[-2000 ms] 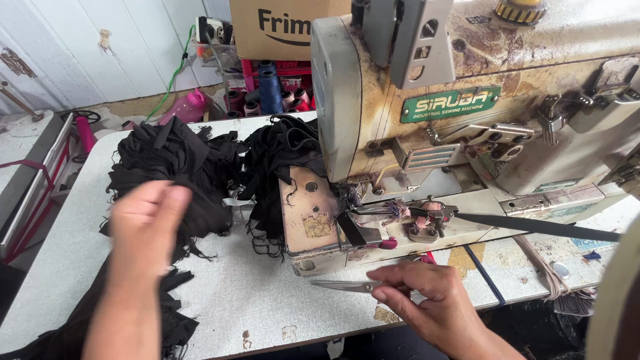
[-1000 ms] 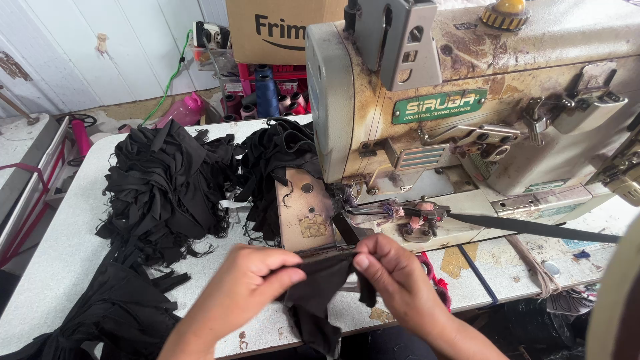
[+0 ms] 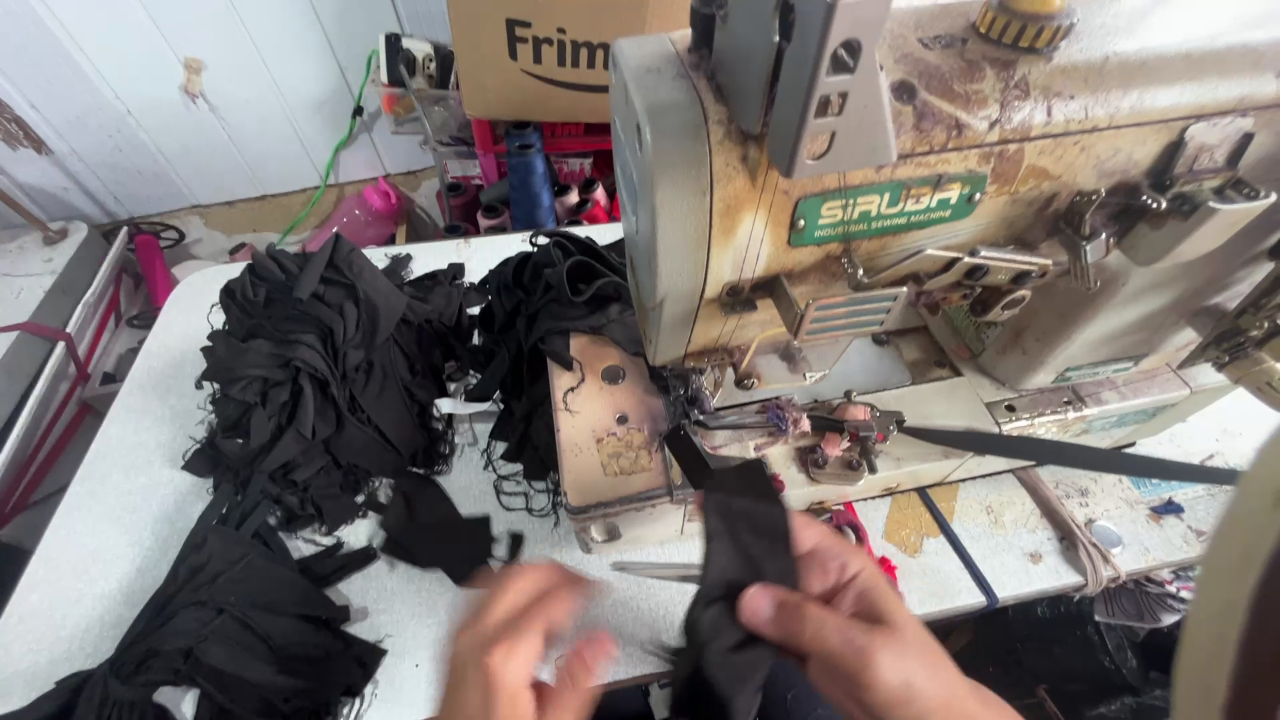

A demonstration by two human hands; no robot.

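My right hand (image 3: 850,610) pinches a black fabric strip (image 3: 745,540) between thumb and fingers, just in front of the Siruba industrial sewing machine (image 3: 960,120). Pointed metal blades (image 3: 655,571) show beside the strip; their other end is hidden. My left hand (image 3: 535,640), blurred, has its fingers apart and nothing visible in them, left of the strip. A small black fabric piece (image 3: 435,525) lies on the table beyond it. A black band (image 3: 1070,455) runs from the right into the folder attachment (image 3: 850,435) near the needles.
A heap of black fabric pieces (image 3: 320,370) lies on the white table (image 3: 130,400), with another black pile (image 3: 560,290) against the machine. More black cloth (image 3: 240,620) hangs at the front left. Behind stand thread cones (image 3: 528,175), a pink bottle (image 3: 365,212) and a cardboard box (image 3: 560,85).
Both hands were on a black piece one second ago; my left hand has let go and moved away left. A small black piece now lies beside the heap.
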